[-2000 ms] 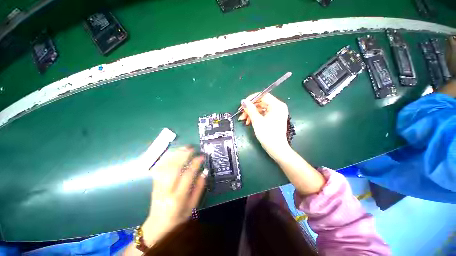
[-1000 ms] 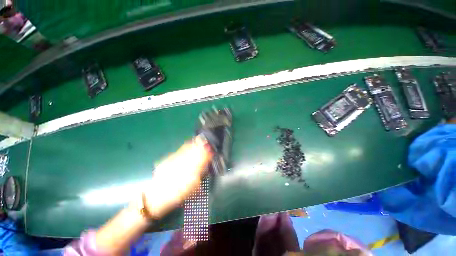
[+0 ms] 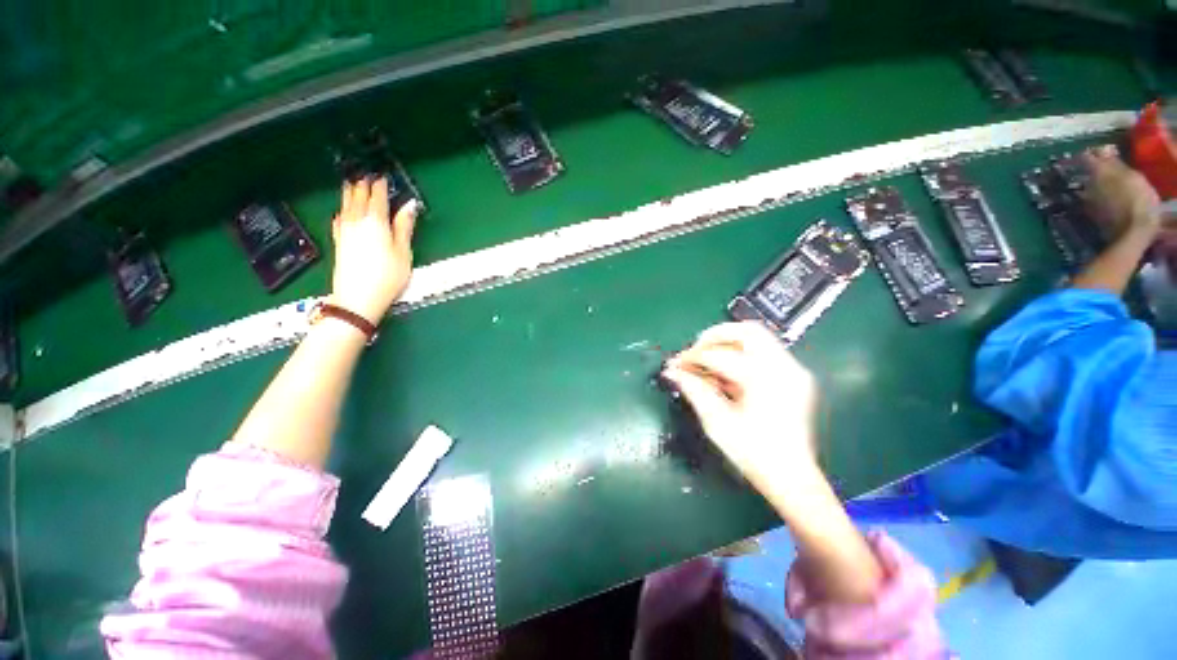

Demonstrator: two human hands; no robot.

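My left hand reaches over the white rail, its fingers and thumb on the near end of a phone unit on the green conveyor. My right hand is over the bench, fingertips pinched together at the pile of small black parts, which it partly covers. I cannot tell what is between those fingers; no tweezers show clearly. A white strip lies slantwise on the bench. The dotted sheet lies just right of it, reaching the bench's near edge.
More phone units lie along the conveyor behind the white rail. Several phone units lie on the bench at right. A neighbour's blue sleeve and hand are at far right, beside a red tool.
My left hand has carried the phone unit from the bench to the conveyor. The white strip and most of the dotted sheet are uncovered. My right hand has come back into view, over the black parts.
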